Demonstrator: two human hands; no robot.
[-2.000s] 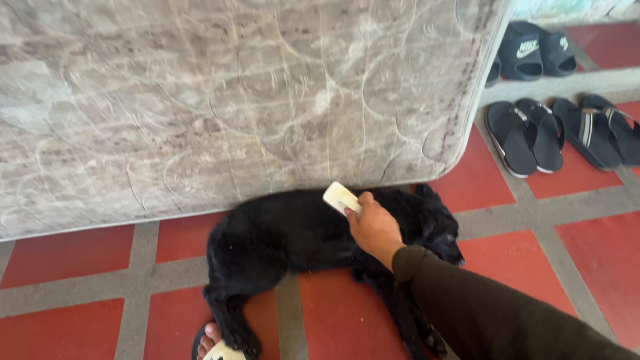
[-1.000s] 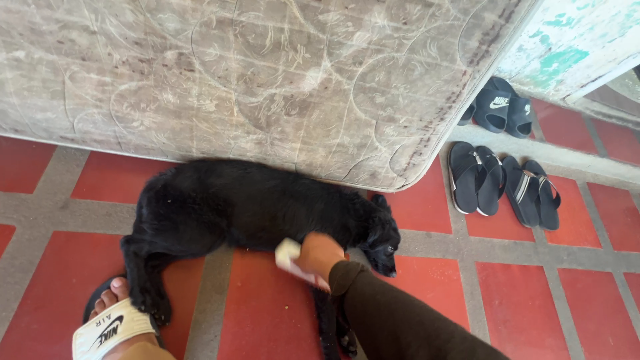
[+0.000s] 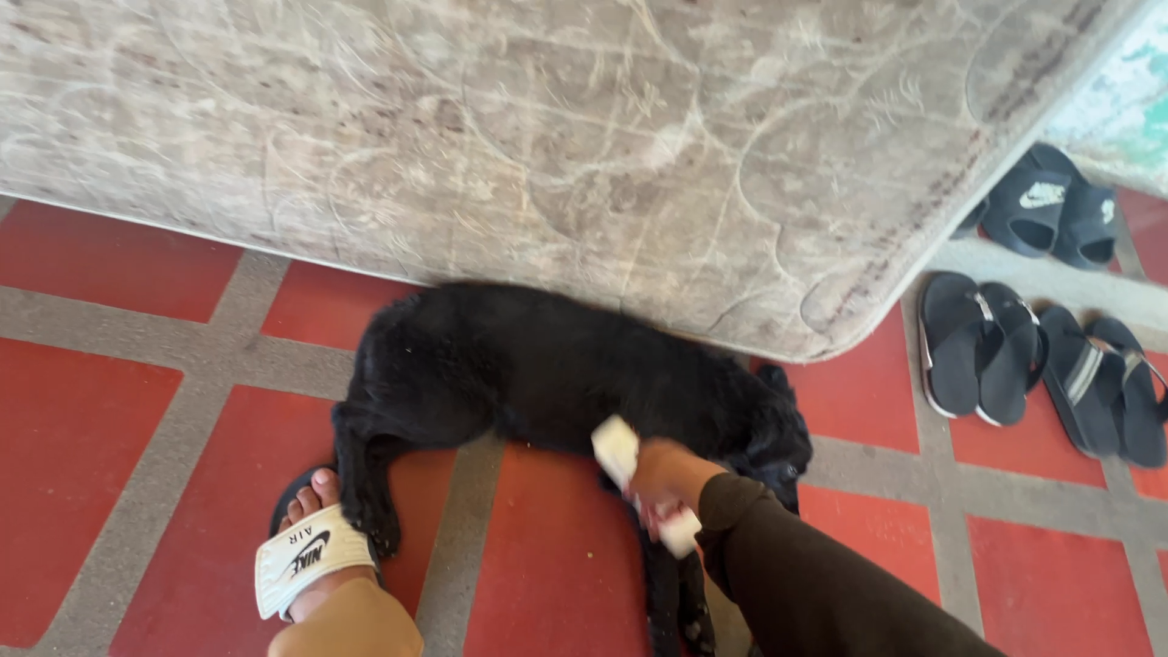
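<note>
A black dog point(image 3: 547, 365) lies on its side on the red floor, its head to the right and its legs toward me. My right hand point(image 3: 671, 479), in a dark sleeve, is closed around a pale, flat object point(image 3: 616, 450), blurred by motion; it may be a brush, but its kind cannot be told. Both ends of the object stick out of the hand, close to the dog's chest and front legs. Whether it touches the fur is unclear. My left hand is out of view.
A stained quilted mattress point(image 3: 547, 164) stands on edge behind the dog. My foot in a white-strapped Nike slide point(image 3: 310, 557) is beside the dog's hind paw. Black flip-flops point(image 3: 954, 347), striped sandals point(image 3: 1081, 383) and black Nike slides point(image 3: 1031, 205) lie at the right.
My right hand, with the pale object, has moved from the dog's upper side near the shoulder down to its chest and front legs. The dog remains lying down.
</note>
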